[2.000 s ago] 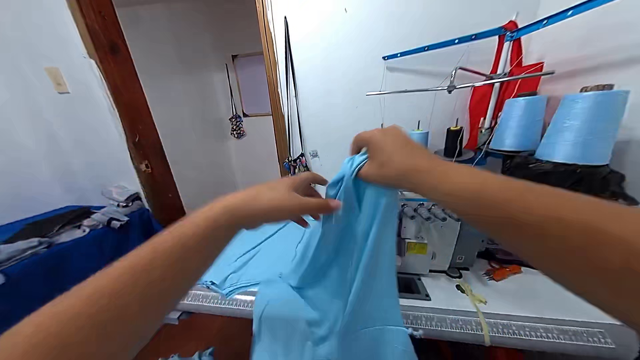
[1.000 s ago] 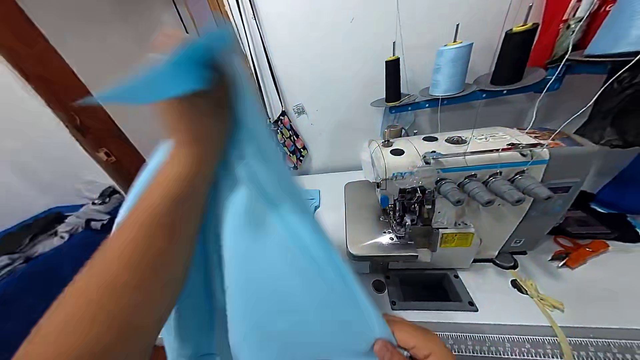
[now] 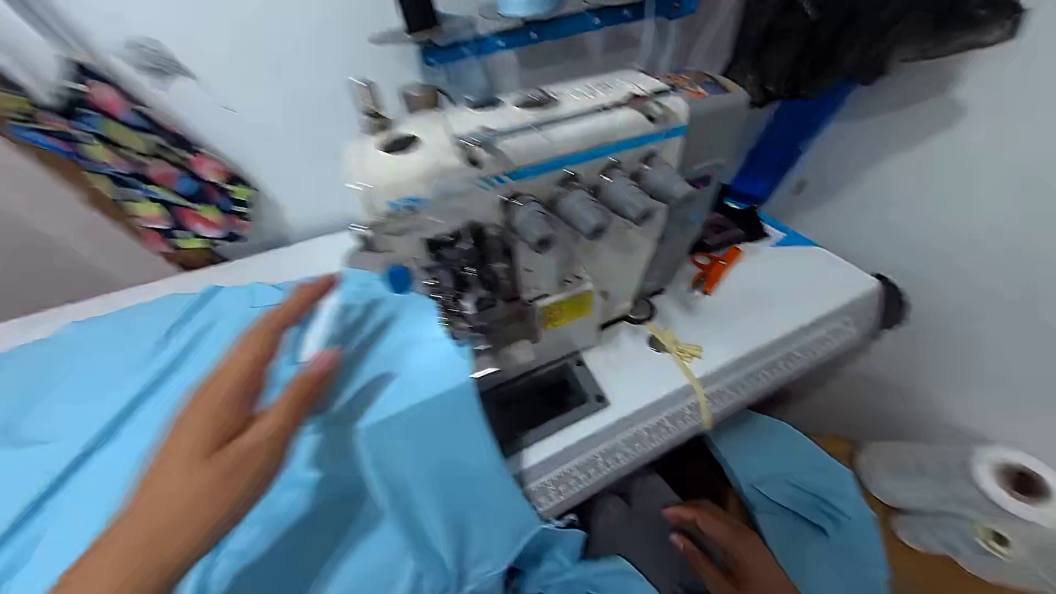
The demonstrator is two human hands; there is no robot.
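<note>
Light blue fabric (image 3: 396, 445) lies spread over the left of the sewing table, reaching up to the presser area of a white overlock sewing machine (image 3: 528, 198) and hanging over the front edge. Over the fabric is my left hand (image 3: 239, 412), thumb and index finger apart, beside a small white piece (image 3: 320, 326); whether it touches that piece cannot be told. Below the table edge, at the lower right, my right hand (image 3: 726, 544) is near dark grey cloth, between parts of the blue fabric. Blur hides whether its fingers hold anything.
An orange-handled tool (image 3: 716, 268) and a yellowish tied strip (image 3: 685, 363) lie on the table right of the machine. A rectangular opening (image 3: 544, 400) sits before it. White thread cones (image 3: 949, 487) stand low at the right. A patterned cloth (image 3: 157, 165) hangs at the upper left.
The blue fabric, held up in front of the view earlier, now lies across the table by the machine. My left hand has come down over it. The view has turned down toward the machine.
</note>
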